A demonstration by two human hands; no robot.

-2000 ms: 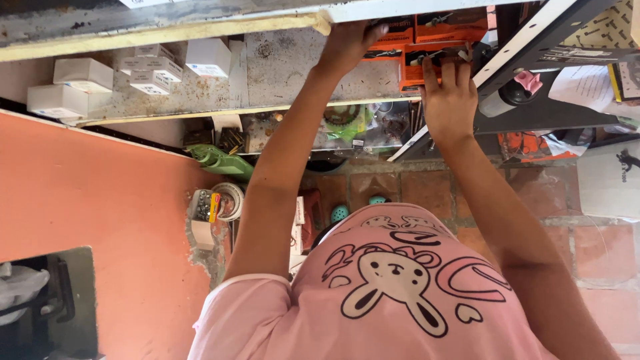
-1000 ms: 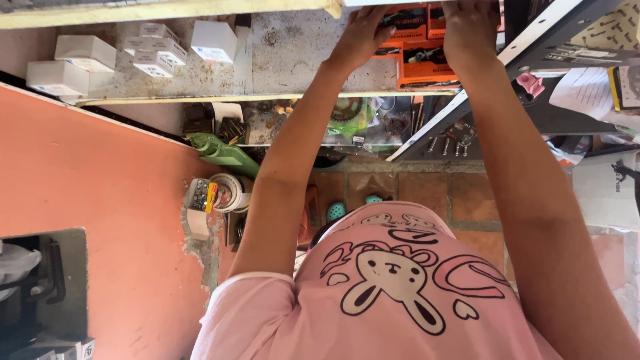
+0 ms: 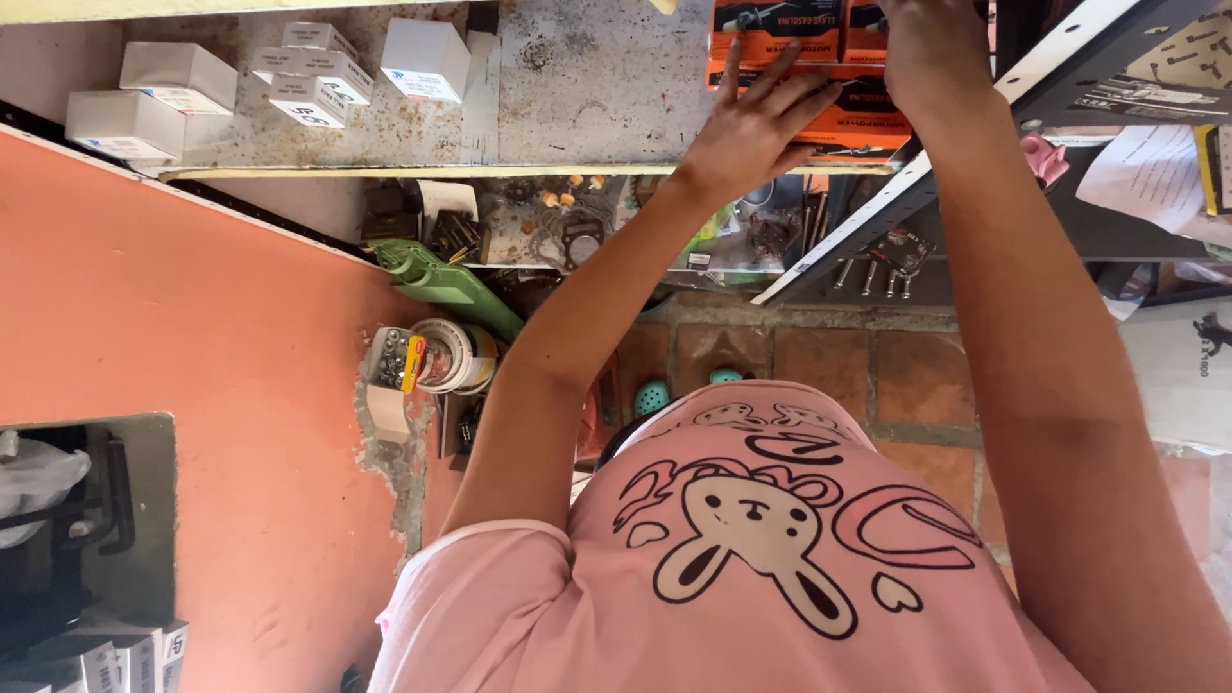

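Observation:
Several orange and black Motorpower boxes (image 3: 852, 120) stand together at the right end of a worn metal shelf (image 3: 597, 87). My left hand (image 3: 756, 120) lies with its fingers spread over the front of these boxes, touching them and gripping none. Farther right, my right hand (image 3: 934, 58) is at the right side of the upper boxes; its fingers run out of the top of the view, so its hold cannot be made out. White boxes (image 3: 423, 60) stand in small groups on the left part of the same shelf.
A white perforated shelf upright (image 3: 924, 159) slants beside my right forearm. Below are a lower shelf with gaskets (image 3: 582, 241) and bagged parts, a green plastic part (image 3: 448, 284), and a white bucket (image 3: 457, 356). An orange wall (image 3: 241, 337) borders the left.
The orange boxes, open-looking with dark parts showing two seconds ago, now show printed faces in an even group. My left hand has come down from the shelf's upper area onto their front.

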